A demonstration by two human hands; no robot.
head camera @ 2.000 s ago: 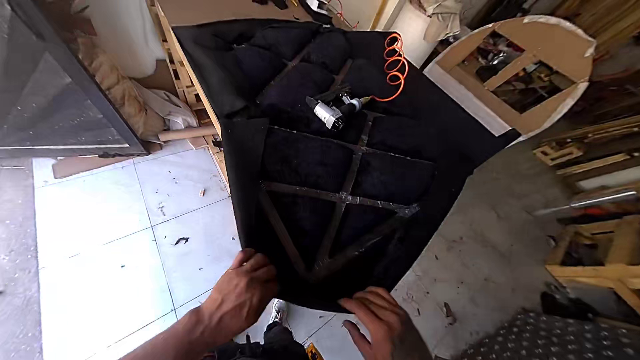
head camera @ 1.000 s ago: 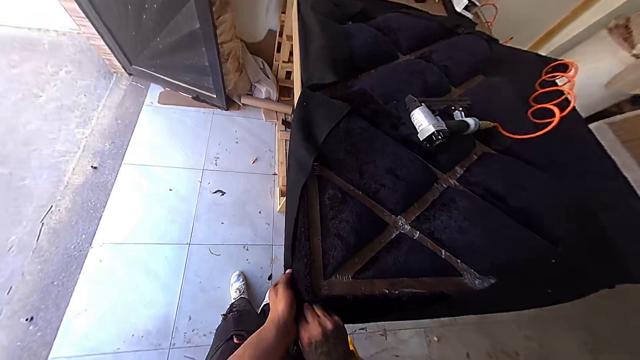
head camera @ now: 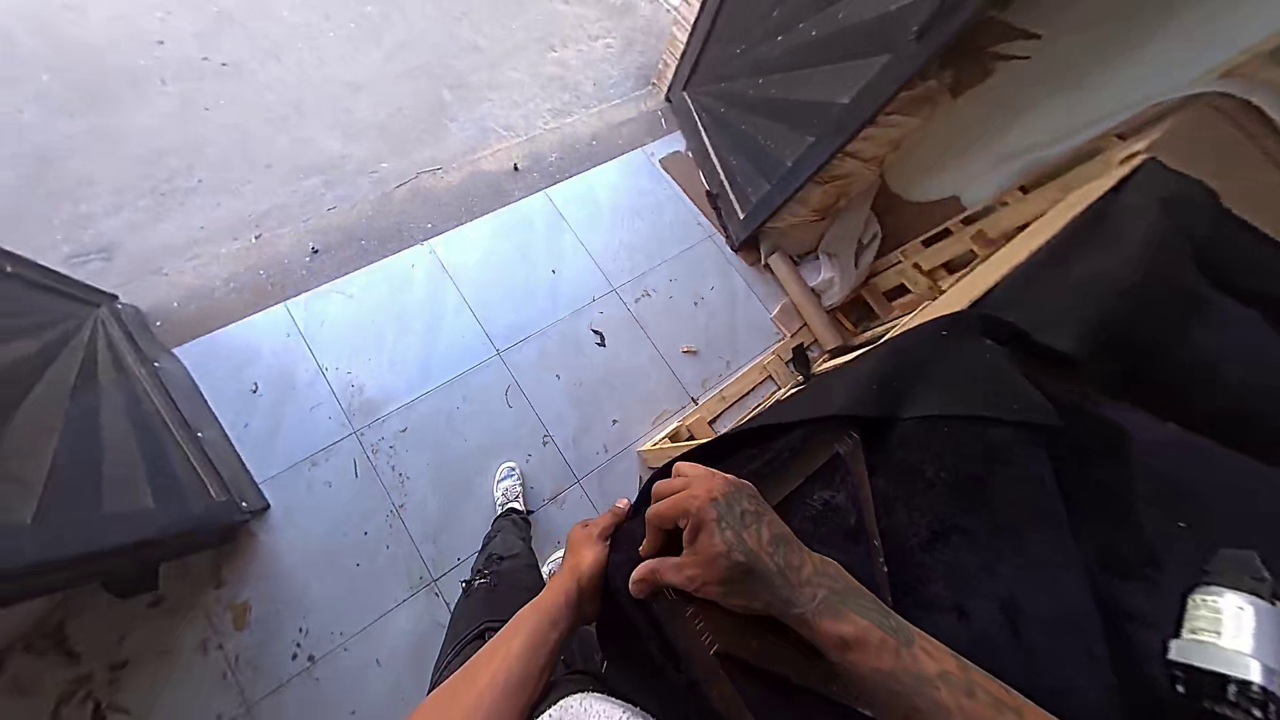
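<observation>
Black fabric [head camera: 950,370] covers a large padded frame at the lower right, and strips of the frame [head camera: 865,510] show through it. At its near corner my left hand [head camera: 588,560] holds the fabric edge from the outer side. My right hand [head camera: 705,535], with fingers curled, rests just inside that edge; whether cloth is pinched in it cannot be told. A row of staples [head camera: 700,625] lies in the frame strip below my right hand. A silver and black air tool [head camera: 1228,635] lies on the fabric at the right edge, partly out of view.
Wooden pallet-like framing [head camera: 940,255] stands under the fabric, with a cardboard tube [head camera: 805,300] beside it. Dark metal doors [head camera: 780,90] stand at the upper centre and the left [head camera: 110,420]. Scraps litter the tiled floor [head camera: 450,400].
The view has swung strongly toward the doorway. My hands, apart on the edge two seconds ago, are close together at a corner. The air tool's orange hose has left the view.
</observation>
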